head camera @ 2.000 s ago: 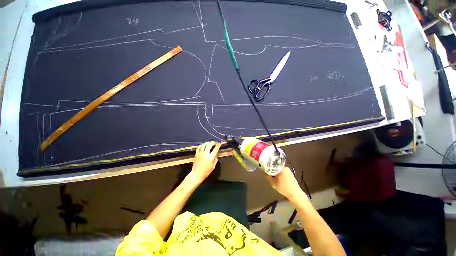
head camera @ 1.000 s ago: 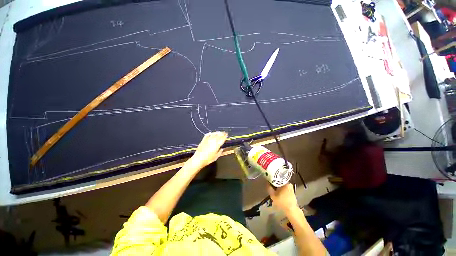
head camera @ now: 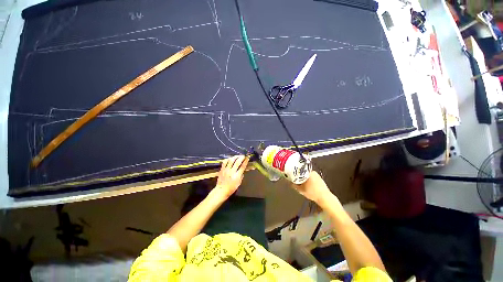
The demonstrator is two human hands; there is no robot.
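Observation:
The dark fabric lay [head camera: 165,129] has white chalk outlines and a yellowish selvedge along its near edge. The electric cloth cutting machine [head camera: 283,162] has a pale body with a red-yellow label. Its front end is at the near edge of the lay. My right hand [head camera: 310,186] holds it from behind; the handle is mostly hidden. My left hand [head camera: 232,172] lies on the near edge just left of the machine, fingers forward and close together, pressing the cloth. Whether it pinches the plies cannot be told. The black cord [head camera: 271,102] with a green section runs up from the machine.
A long wooden ruler [head camera: 113,99] lies slanted on the left of the lay. Shears [head camera: 292,88] lie right of the cord. Small grey blocks sit at the lay's right end, beside papers on the white table [head camera: 449,143]. A fan [head camera: 491,182] stands far right.
One second ago the machine was off the near edge, closer to me; now its front is back at the edge. My left hand has shifted slightly nearer to me on the edge. The view has shifted slightly.

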